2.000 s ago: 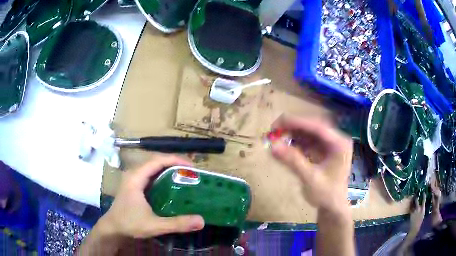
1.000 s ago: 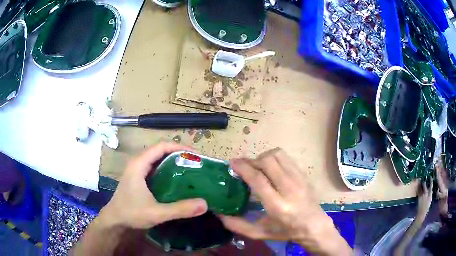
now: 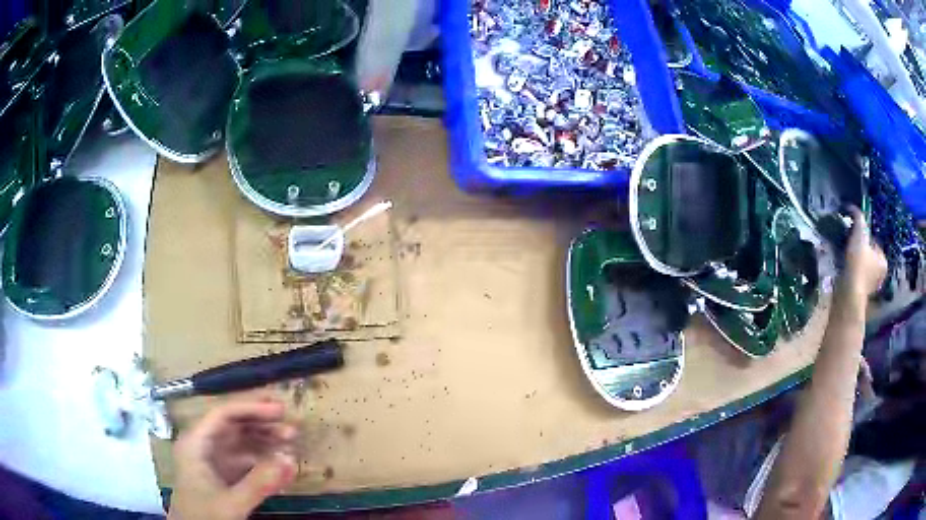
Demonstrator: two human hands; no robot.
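Note:
My left hand (image 3: pixel 239 457) is at the lower left, below the hammer, blurred, with fingers apart and empty. My right arm reaches far to the right, and my right hand (image 3: pixel 863 262) grips the lower edge of a green housing (image 3: pixel 820 183) with a pale rim and dark inside, beside a pile of green housings. The hand is partly blurred, so its fingers are unclear. The black-handled hammer (image 3: pixel 269 369) lies left of centre, its head wrapped in white (image 3: pixel 132 401). A white cup (image 3: pixel 316 249) with a thin pale stick sits on the cardboard pad (image 3: pixel 266 305).
A blue bin (image 3: pixel 462 122) of small glittering parts stands at the upper middle. A narrower green shell (image 3: pixel 627 335) lies right of centre beside the piled housings (image 3: pixel 690 203). More housings (image 3: pixel 300 137) lie at upper left. Another person's arm (image 3: pixel 376 51) shows at the top. A green edge (image 3: pixel 548 469) borders the table.
The view has swung right. The green housing is gone from between my hands; my left hand has let go. My right hand has moved far right to a housing by the pile.

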